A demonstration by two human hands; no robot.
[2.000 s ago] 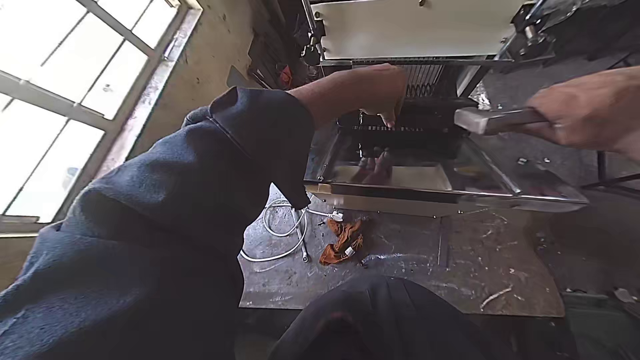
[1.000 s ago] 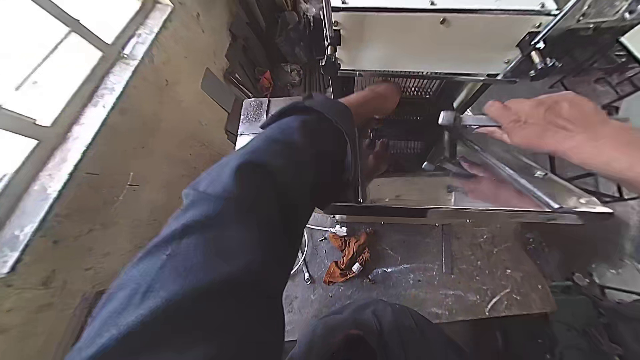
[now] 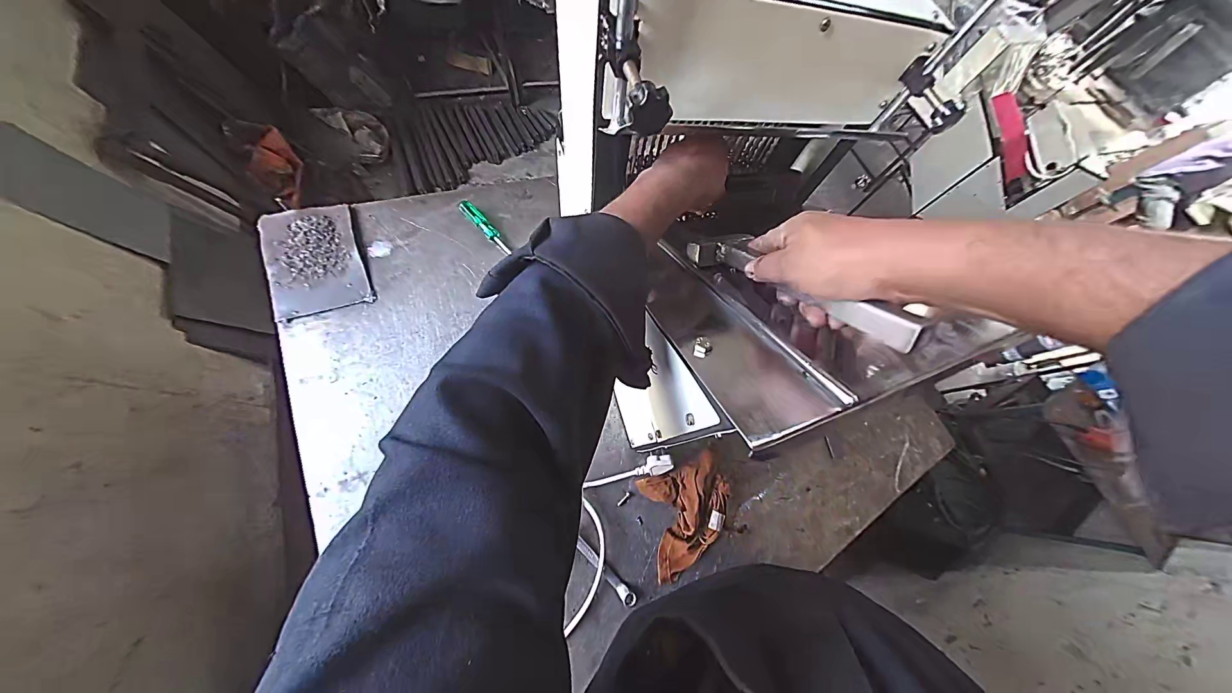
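My left hand [image 3: 691, 178] reaches inside the metal machine [image 3: 760, 63], under its pale panel and near a slotted grille; its fingers are hidden, so what it touches cannot be seen. My right hand [image 3: 828, 255] grips a bar-like metal tool [image 3: 714, 252], whose squared end points toward the machine's interior. Below both hands lies a shiny sheet-metal tray [image 3: 760, 385] with reflections in it and a small metal nut or fitting [image 3: 702, 346] on its surface.
On the metal workbench [image 3: 414, 250] lie a green-handled screwdriver [image 3: 481, 223], an orange rag [image 3: 688, 510], a white cable with a plug [image 3: 656, 465] and a metal wrench [image 3: 616, 577]. A plate holding small metal pieces [image 3: 313, 250] sits at the left corner. Metal bars stand behind.
The view has swung, showing more of the bench's left side. My left hand stays inside the machine, and my right hand still holds the metal tool near it.
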